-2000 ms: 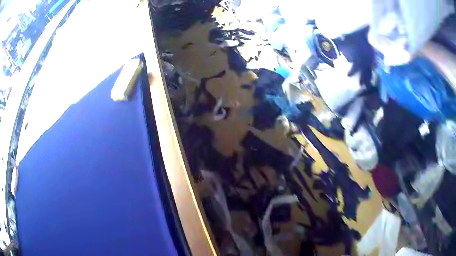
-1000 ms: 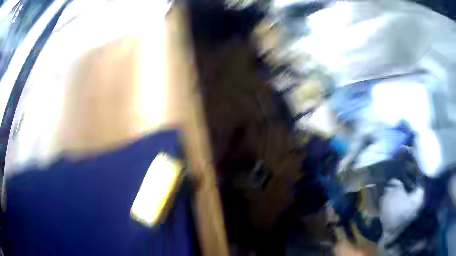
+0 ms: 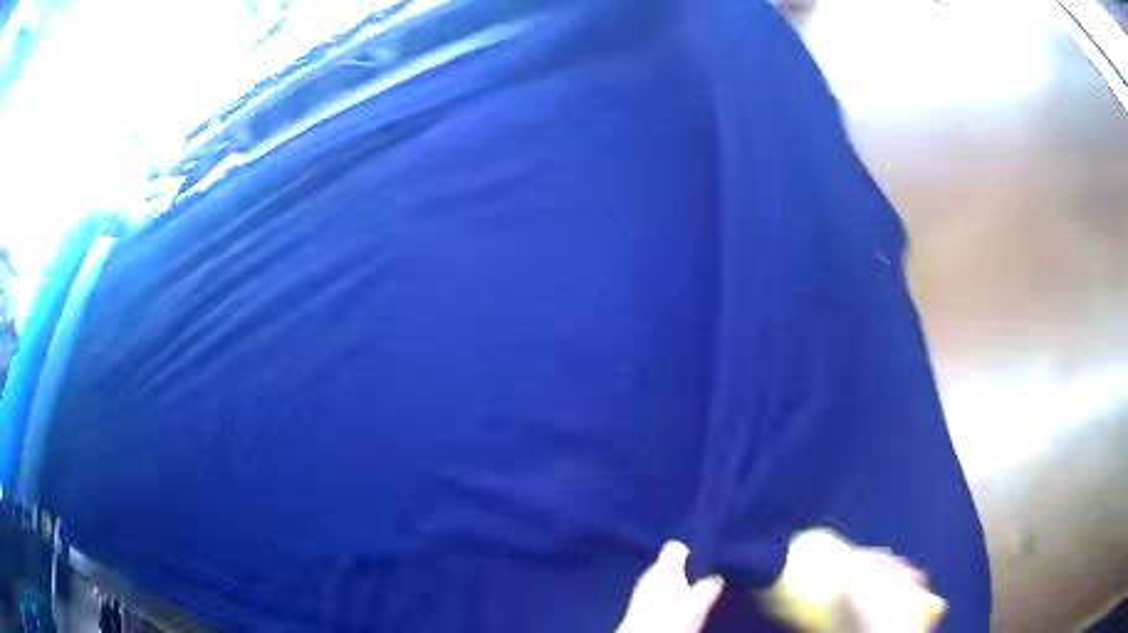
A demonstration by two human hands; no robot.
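Note:
Navy fabric fills most of the view, with a long ridge running down to my hands and small wrinkles near the bottom. My left hand is at the bottom edge, partly cut off, its thumb and a finger pinching the fabric at the ridge's lower end. My right hand, blurred, is just to its right on the cloth and grips a yellow weight block. The hand covers much of the block.
The brown tabletop shows at the right, past the fabric's curved edge, with strong glare. A light blue roll lies at the far left. Shiny pale blue material is at the upper left. A pale double rail crosses the upper right corner.
The view has swung from the table edge and littered floor to the navy cloth. Both hands have come into view, and the block that lay loose is now gripped.

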